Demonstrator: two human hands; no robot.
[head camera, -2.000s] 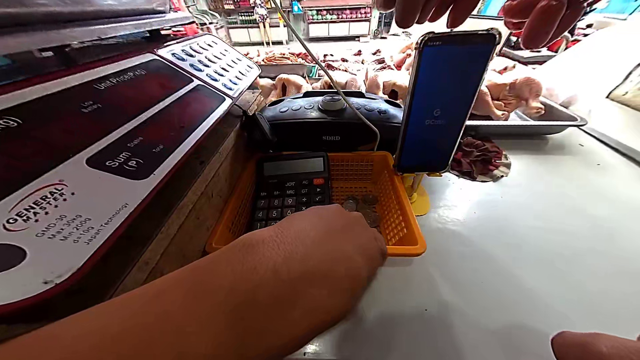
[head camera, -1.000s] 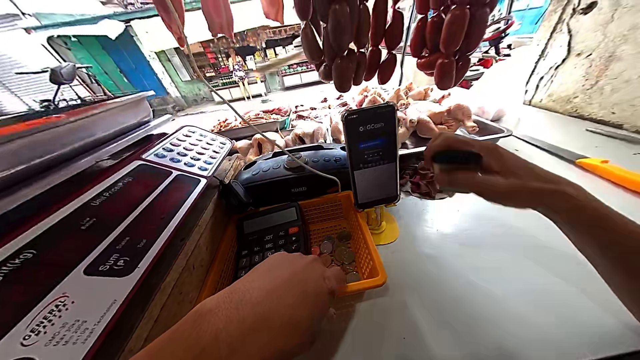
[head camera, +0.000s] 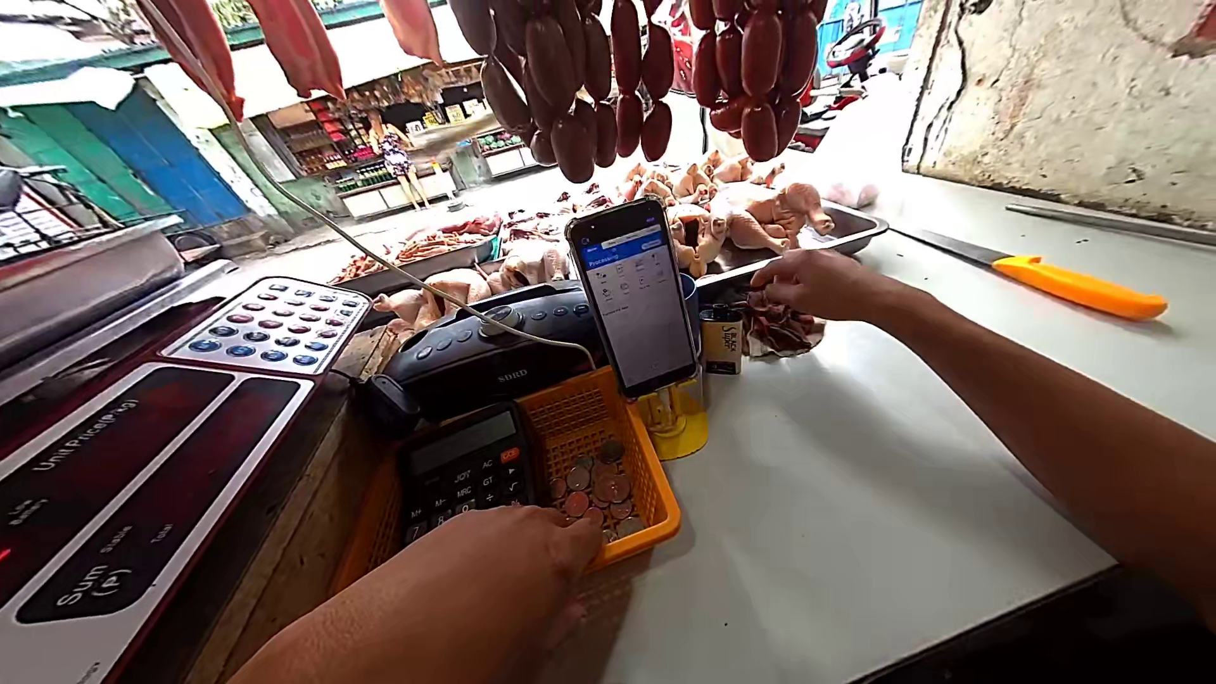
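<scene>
My left hand (head camera: 503, 560) rests at the front of an orange plastic basket (head camera: 665, 494), over the lower part of a black calculator (head camera: 470, 465) and beside loose coins (head camera: 598, 484); its fingertips are partly hidden. My right hand (head camera: 817, 285) is over dark reddish strips of what looks like meat (head camera: 779, 328), fingers bent; whether it grips any is unclear. Between the hands a smartphone (head camera: 635, 304) with a lit screen stands upright on a yellow-based holder (head camera: 682, 432). A small boxy 9-volt-type battery (head camera: 722, 342) stands right of the phone.
A digital scale (head camera: 190, 418) fills the left. Behind the basket sits a black speaker or radio (head camera: 494, 351) with a cable. Raw chickens (head camera: 760, 218) lie on a metal tray (head camera: 860, 233). Sausages (head camera: 570, 85) hang above. An orange-handled knife (head camera: 1083, 285) lies on the right. A person stands across the street.
The battery now stands on the table, where a dark object was in my right hand before. The phone screen has changed. My left hand stays at the basket.
</scene>
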